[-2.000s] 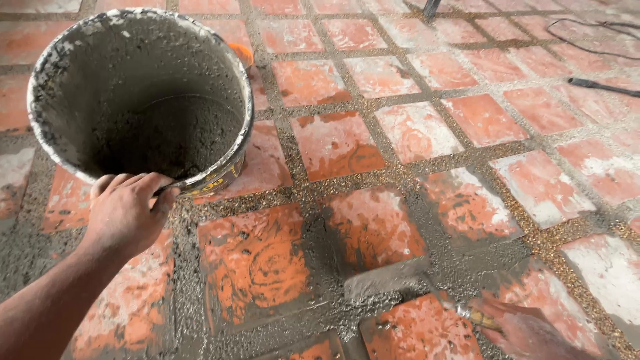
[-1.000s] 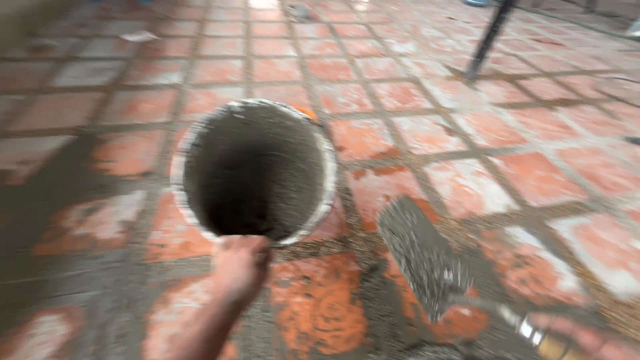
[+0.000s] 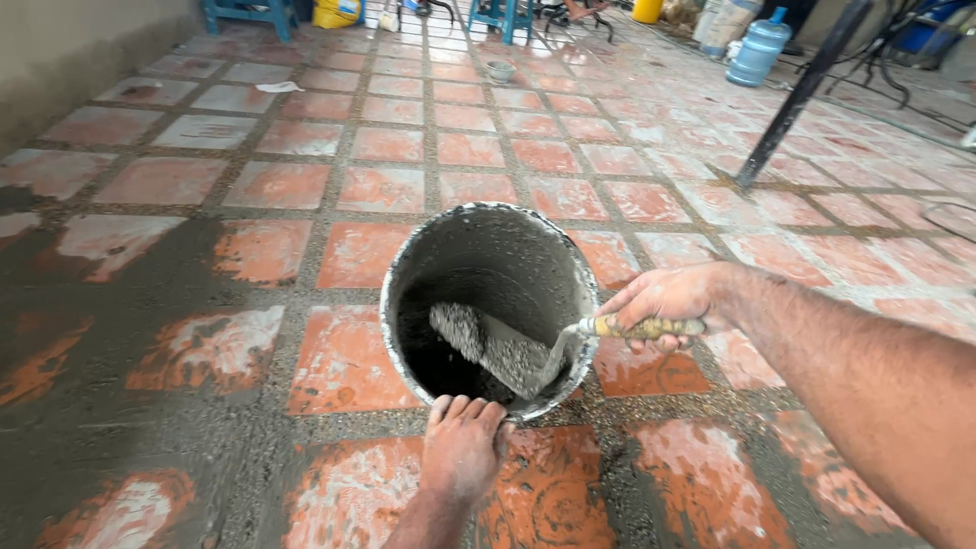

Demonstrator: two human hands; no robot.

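My left hand (image 3: 463, 450) grips the near rim of a mortar-smeared bucket (image 3: 390, 320), which stands on red clay floor tiles (image 3: 347, 358). In my right hand (image 3: 663, 305) is the worn yellowish handle of a trowel (image 3: 511, 354). Its blade lies inside the bucket's mouth, coated with wet grey mortar, and a lump of mortar (image 3: 456, 328) rests at its far end. More mortar coats the inner wall; the bottom of the bucket is dark and hard to make out. Wet grey mortar (image 3: 69, 427) is also spread over tiles and joints at the left.
A dark metal post (image 3: 801, 95) slants up at the right. Farther off are a small bowl (image 3: 500, 72), a blue water jug (image 3: 759, 47), blue plastic stools (image 3: 250, 15) and a yellow bag (image 3: 338, 13). A plastered wall (image 3: 84, 61) edges the floor at the upper left. Part of another person shows at the top.
My right hand has brought the trowel from over the tiles at the right into the bucket. My left hand has stayed on the rim. The view has swung up and left.
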